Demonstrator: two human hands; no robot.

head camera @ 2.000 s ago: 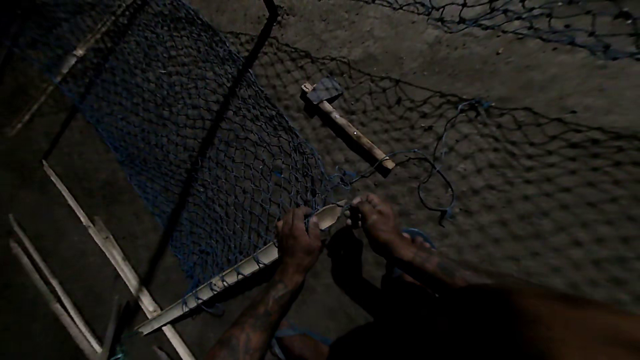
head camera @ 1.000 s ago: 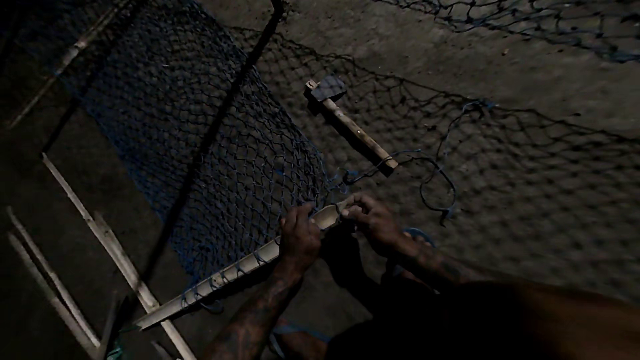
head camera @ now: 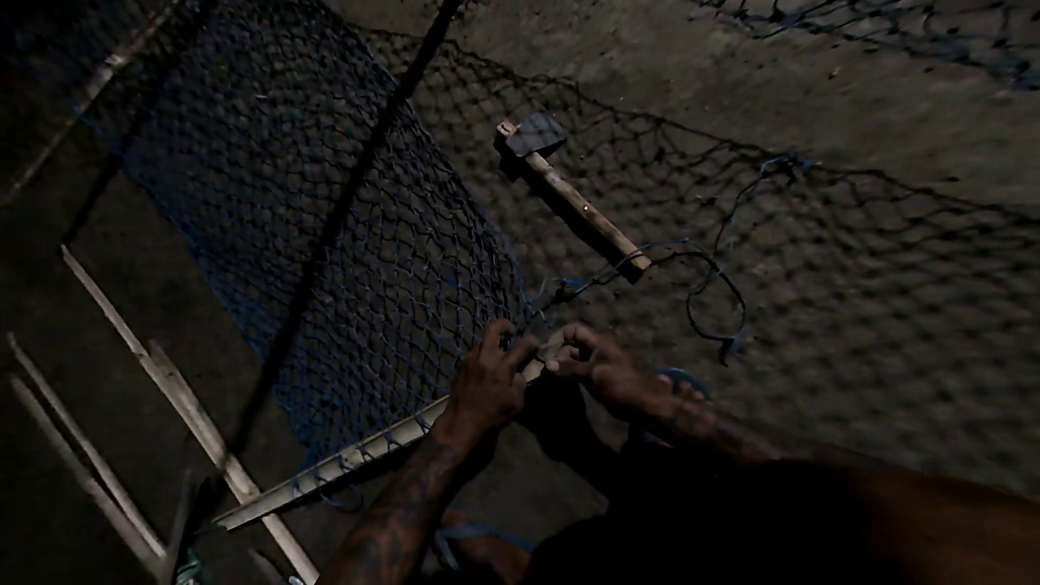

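Observation:
A blue net (head camera: 349, 227) is fastened by its lower edge along a split bamboo strip (head camera: 366, 451), cord wrapping it at several places. My left hand (head camera: 491, 378) is at the strip's right end, fingers raised and bent near the net's corner. Close beside it, my right hand (head camera: 589, 361) has its thumb and fingertips pinched together over the strip's end; what lies between the fingertips is too dark to tell. Beyond my hands, a hatchet with a wooden handle (head camera: 585, 203) lies on the ground. A loose cord (head camera: 735, 301) curls from the net's corner past the handle's end.
Several split wooden or bamboo strips (head camera: 191, 406) lie at the lower left, one under the strip with the net. Another strip (head camera: 106, 73) is at the upper left. More netting (head camera: 959, 49) shows at the top right. My sandalled foot (head camera: 682, 382) is by my right wrist. Dark net shadows cross the ground.
My left hand has moved up and right along the strip, closer to my right hand, and its fingers have lifted. The hatchet and net lie as before.

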